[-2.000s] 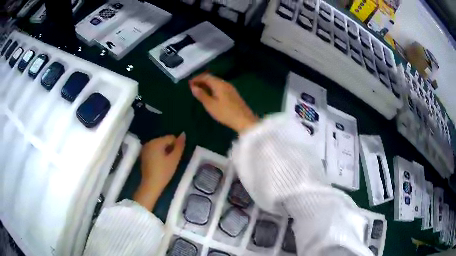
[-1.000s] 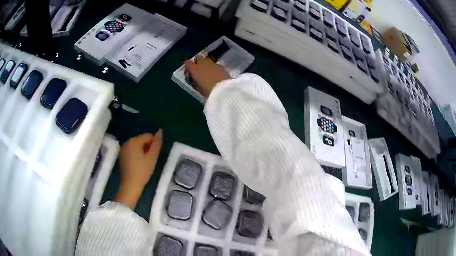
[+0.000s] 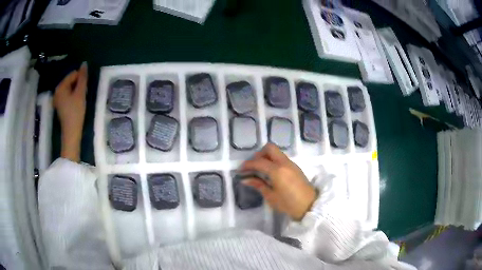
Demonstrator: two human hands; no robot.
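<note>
The white foam tray [image 3: 102, 132] lies in front of me, with two upper rows of dark grey watch bodies, backs up, and several more in the lower left pockets. My right hand [image 3: 283, 184] is over the lower part of the tray, with its fingertips closed on a dark watch body [image 3: 248, 196] at the fourth lower pocket. The fingers hide part of it. My left hand [image 3: 71, 97] is left of the tray, empty, with fingers loosely curled and thumb apart.
Stacked white trays [image 3: 16, 116] stand at the left edge. Retail boxes [image 3: 338, 37] lie along the upper right, and white boxes [image 3: 185, 8] are cut off at the top. Another layered white stack [image 3: 459, 174] stands at right, beside the green surface [image 3: 404, 158].
My right hand has come back from the strap box to the foam tray and is on a watch body there. The view has tipped down onto the tray. My left hand stays left of it.
</note>
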